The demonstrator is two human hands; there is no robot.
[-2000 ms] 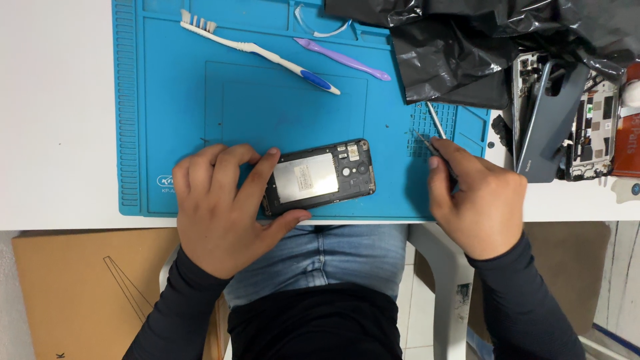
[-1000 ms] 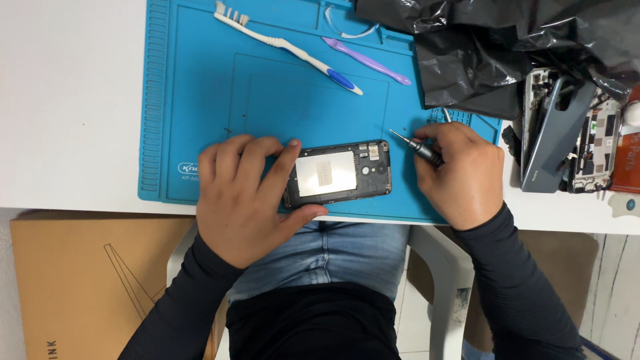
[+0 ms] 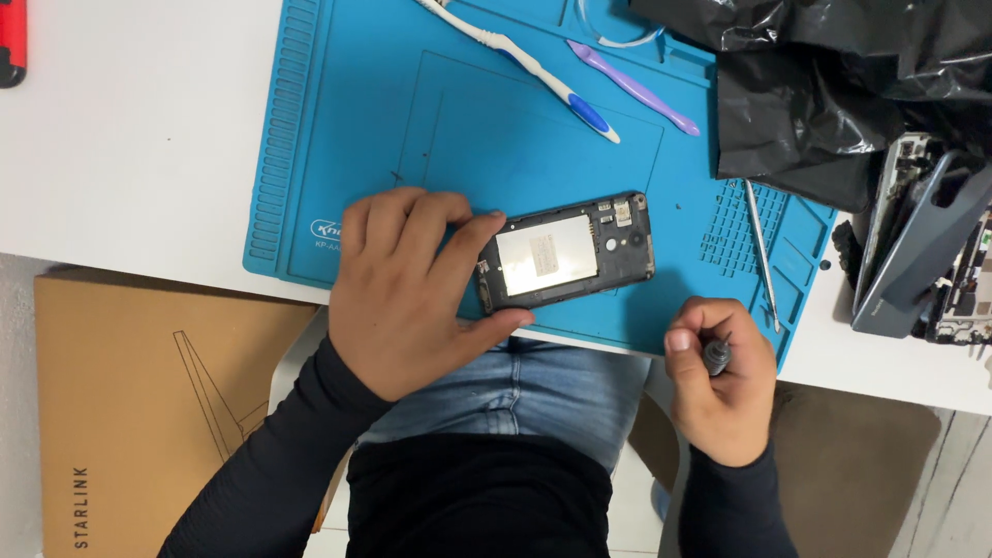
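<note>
A smartphone with its back cover off (image 3: 570, 252) lies on the blue silicone repair mat (image 3: 349, 155), a metallic plate with a small label showing in its black frame. My left hand (image 3: 418, 287) holds the phone's left end, thumb at the near edge and index finger at the far edge. To the right of the phone, at the mat's near edge, my right hand (image 3: 725, 372) is closed around a dark-handled screwdriver (image 3: 717, 356), its thin tip pointing up. Its shaft is mostly hidden by the hand.
A toothbrush (image 3: 542, 74) and a purple plastic pry tool (image 3: 635, 89) lie on the mat's far side. A metal tool (image 3: 762, 256) rests at the right. Black plastic (image 3: 806, 101) covers the far right corner, beside phone parts (image 3: 914, 240). A cardboard box (image 3: 139, 403) stands below left.
The screwdriver in my right hand has moved away from the phone toward the mat's near edge. The metal tool lies uncovered on the mat. My left hand remains on the phone.
</note>
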